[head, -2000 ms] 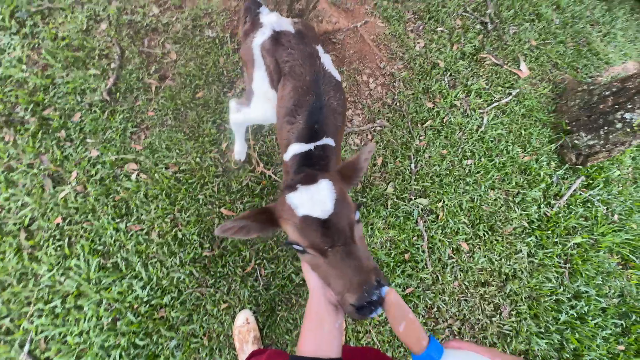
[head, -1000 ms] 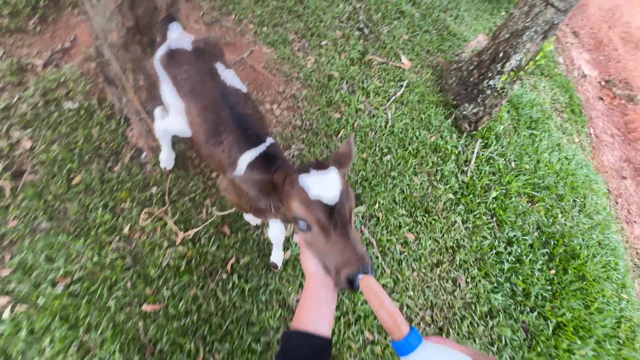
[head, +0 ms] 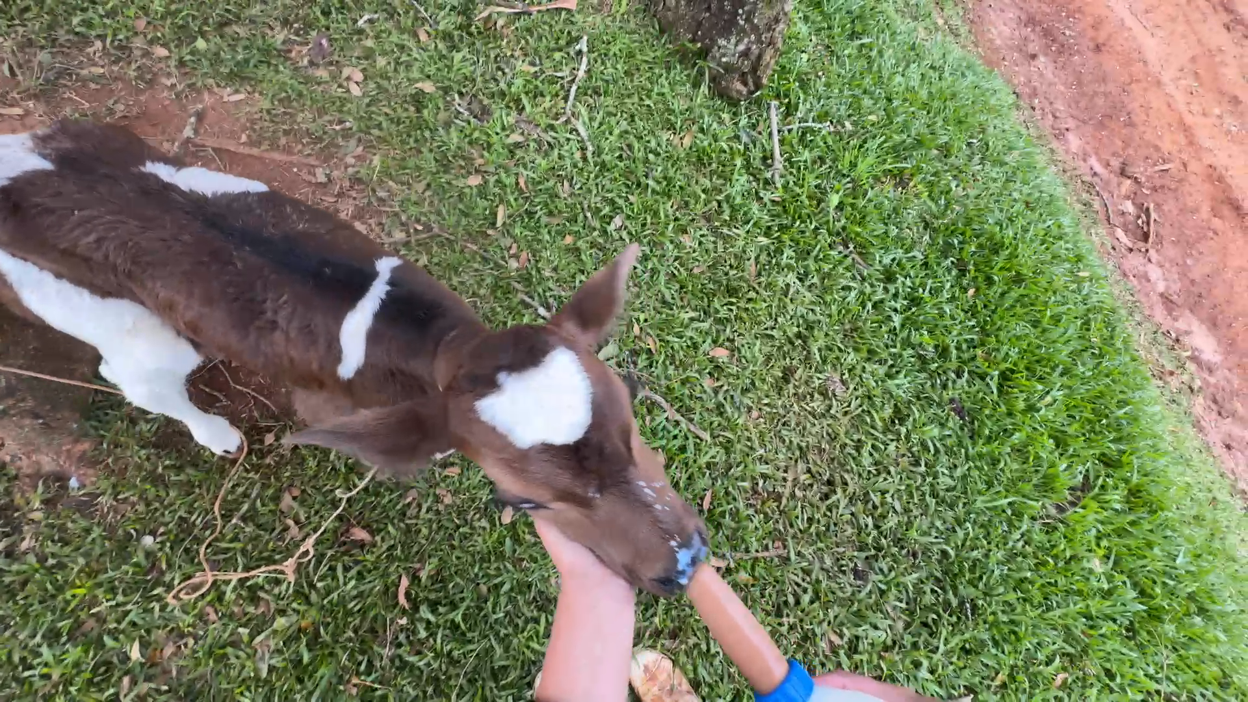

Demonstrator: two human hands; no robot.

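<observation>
A brown calf (head: 263, 263) with white patches stands on the grass, its head angled down to the right. My left hand (head: 575, 556) cups the underside of its jaw, the fingers mostly hidden beneath the head. At the calf's mouth is the tip of a long orange-brown rubber teat (head: 736, 629), fixed by a blue collar (head: 788, 682) to a white feeding bottle (head: 834, 694). Only part of my right hand (head: 873, 685) shows at the bottom edge, holding the bottle. White milky drops wet the calf's muzzle (head: 682, 561).
A rope (head: 283, 567) lies looped on the grass by the calf's white leg. A tree trunk (head: 731, 39) stands at the top, with fallen sticks (head: 775, 141) nearby. Red dirt ground (head: 1160, 195) borders the grass on the right. A shoe (head: 661, 678) shows below the calf's head.
The calf's body has swung round, from pointing up the frame to stretching out to the left. Its muzzle stays at the teat and my left hand stays under its jaw. The view has shifted.
</observation>
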